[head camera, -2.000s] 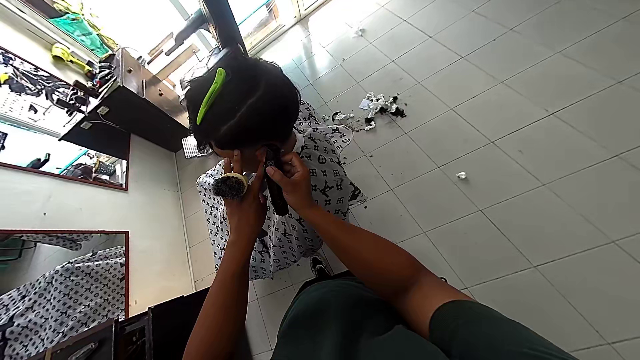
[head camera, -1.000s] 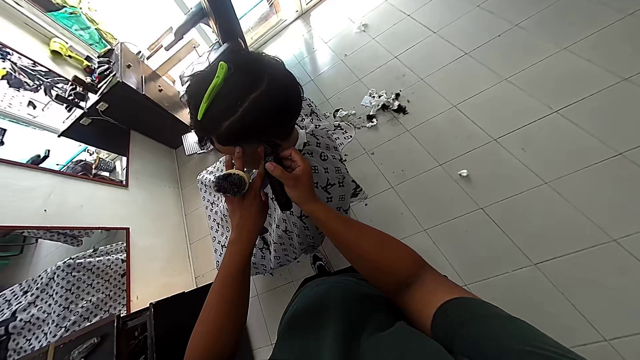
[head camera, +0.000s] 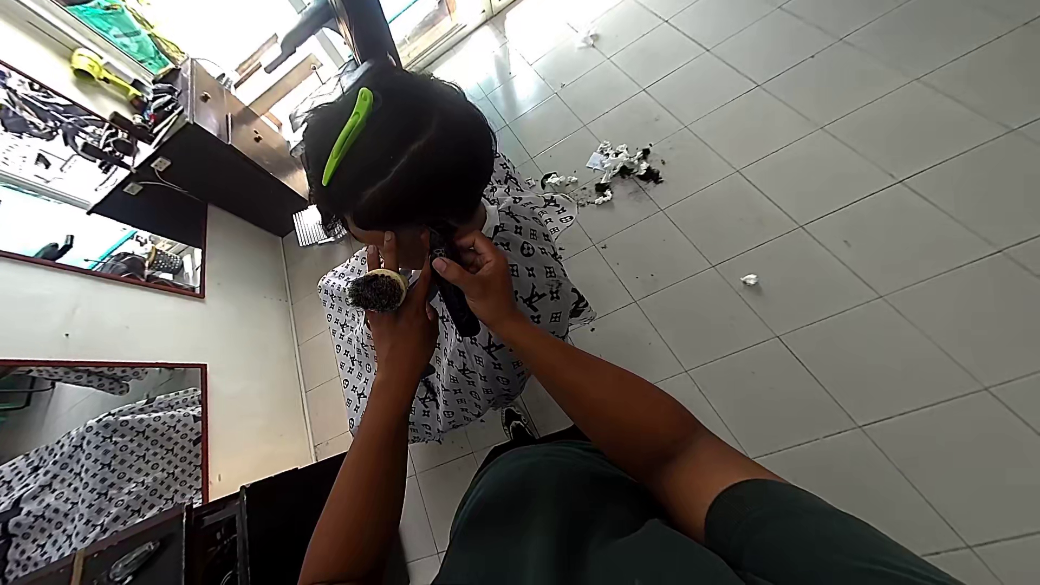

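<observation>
A seated person's head of dark hair (head camera: 422,154), with a lime-green hair clip (head camera: 348,136) in it, is just beyond my hands. My right hand (head camera: 481,280) grips a black hair clipper (head camera: 457,302), whose upper end lies against the side of the head near the ear; its cutting edge is hidden. My left hand (head camera: 402,321) holds a round neck brush (head camera: 377,291) with dark bristles, while its fingers touch the person's face. A white cape with a dark pattern (head camera: 463,398) drapes the person's body.
Cut hair and crumpled white tissue (head camera: 624,162) lie on the tiled floor, with a small white scrap (head camera: 748,279) farther right. A dark wooden counter (head camera: 236,162) and a framed mirror (head camera: 205,422) are at the left. A black chair or cabinet edge (head camera: 284,504) is lower left.
</observation>
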